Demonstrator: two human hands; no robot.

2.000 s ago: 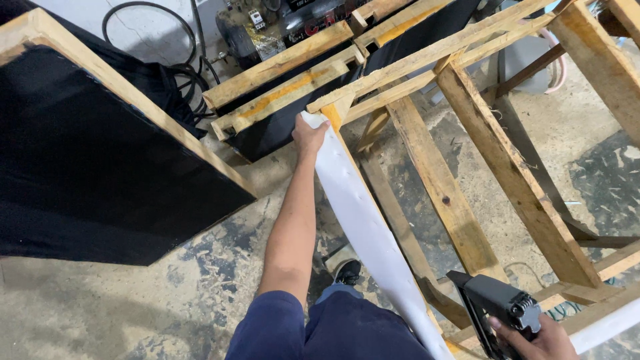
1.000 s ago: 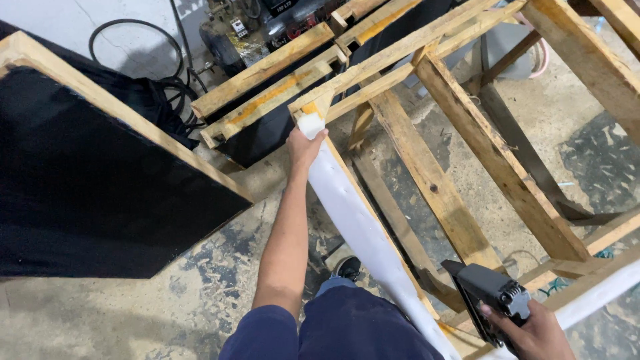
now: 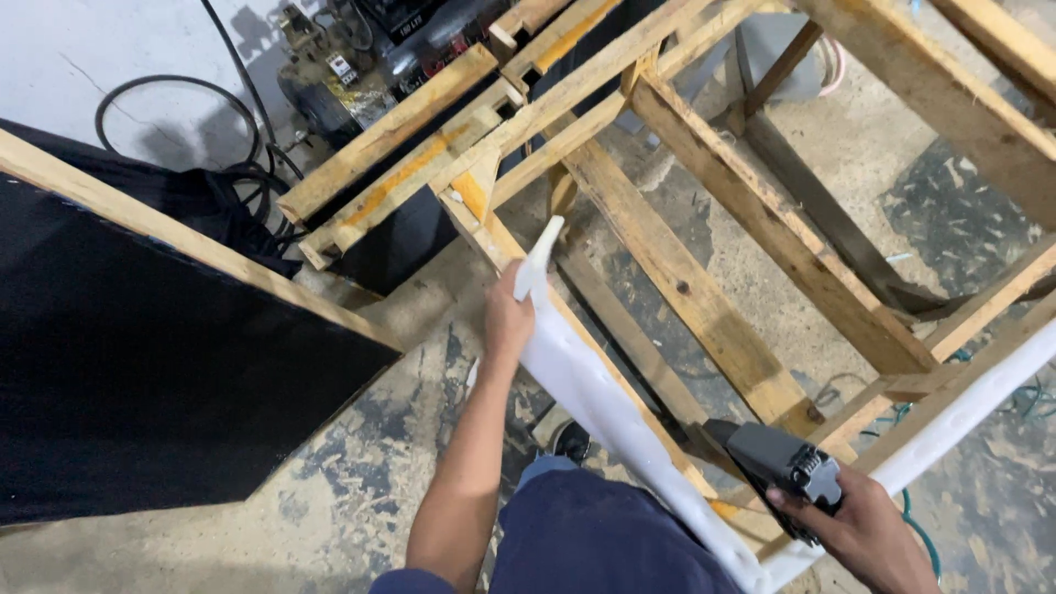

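Observation:
My left hand (image 3: 505, 323) grips the upper part of a white foam strip (image 3: 590, 384) that lies along the near rail of a wooden frame (image 3: 701, 305). The strip's free end sticks up past my fingers, off the rail, and bare wood shows at the frame's corner beyond. In my right hand (image 3: 866, 528) is a black and grey staple gun (image 3: 775, 466), held over the frame's lower corner with its nose toward the upper left. Another white strip (image 3: 973, 412) covers the rail at the right, running behind my right hand.
A wood-edged panel with black fabric (image 3: 165, 355) stands at the left. Past the frame's far corner are more wooden frames with black covering (image 3: 396, 140), an air compressor (image 3: 322, 91) and a black hose (image 3: 177, 80). A green hose (image 3: 916, 528) lies on the floor at the right.
My left hand has moved from the frame's corner down along the near rail, and the strip's end has come away from that corner. The staple gun stays in my right hand.

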